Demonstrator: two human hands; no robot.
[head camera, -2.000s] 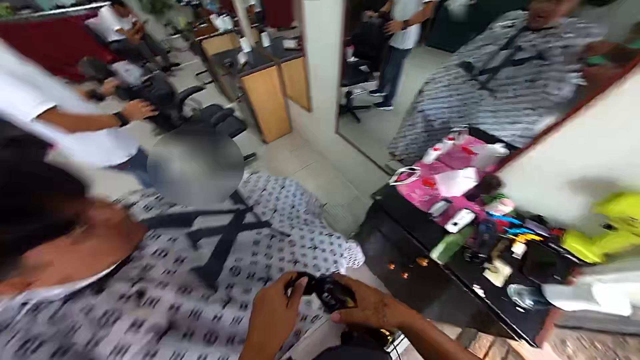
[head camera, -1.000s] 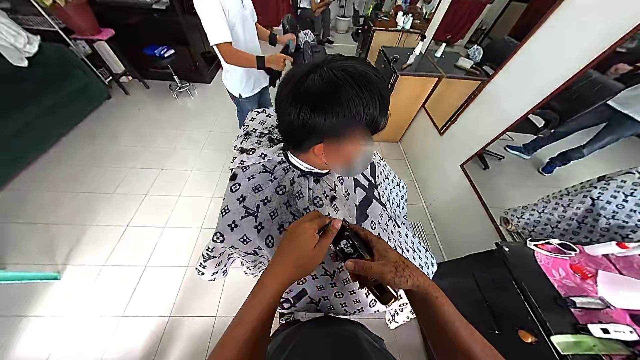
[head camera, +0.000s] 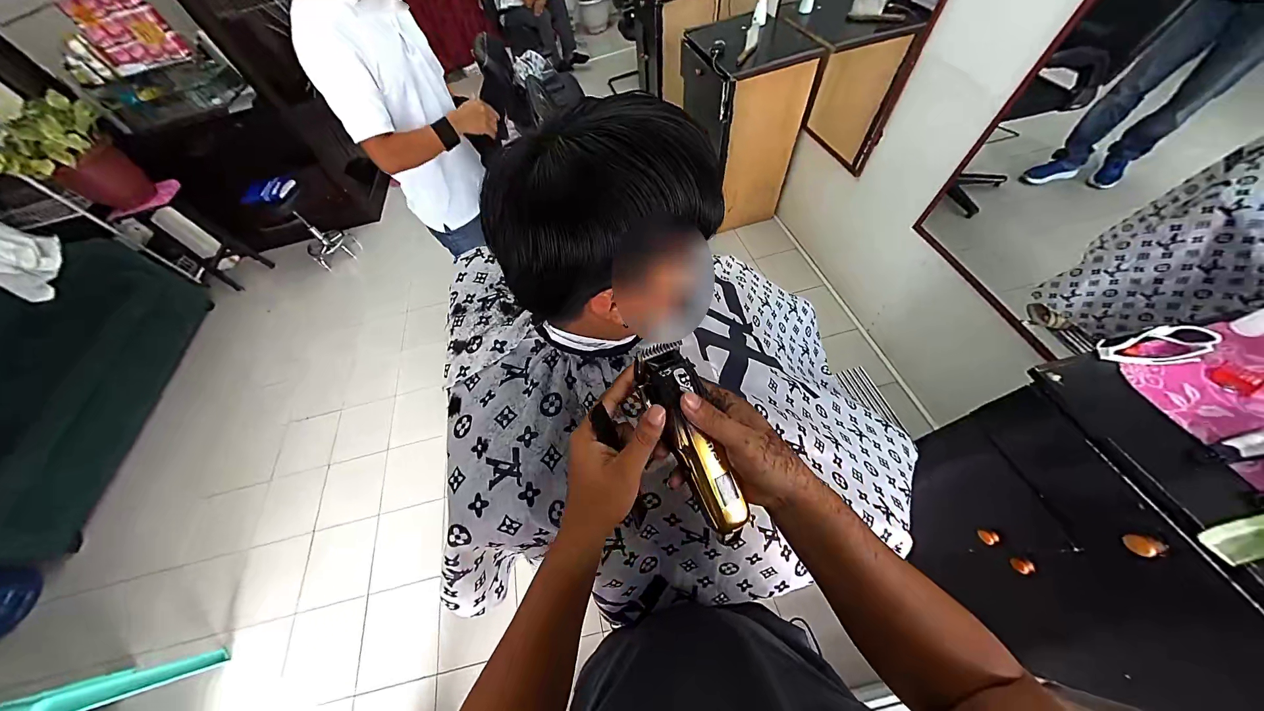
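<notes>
A gold and black hair clipper is held in my right hand, its toothed head pointing up and away from me. My left hand touches the clipper's side near the head and also holds a small black item, perhaps a comb or guard, partly hidden by the fingers. Just beyond the clipper sits a person with straight black hair, seen from behind and to the side. A white cape with a dark pattern covers the person's shoulders, with loose hair clippings on it.
A black counter with drawers stands at the right, below a framed mirror. A co-worker in a white shirt stands beyond the seated person. At the left are a dark green covered seat, a wheeled stool and a potted plant.
The view has swung widely from the counter side to the seated person, then come nearer. The clipper's gold body now shows between my hands; both hands have stayed on it.
</notes>
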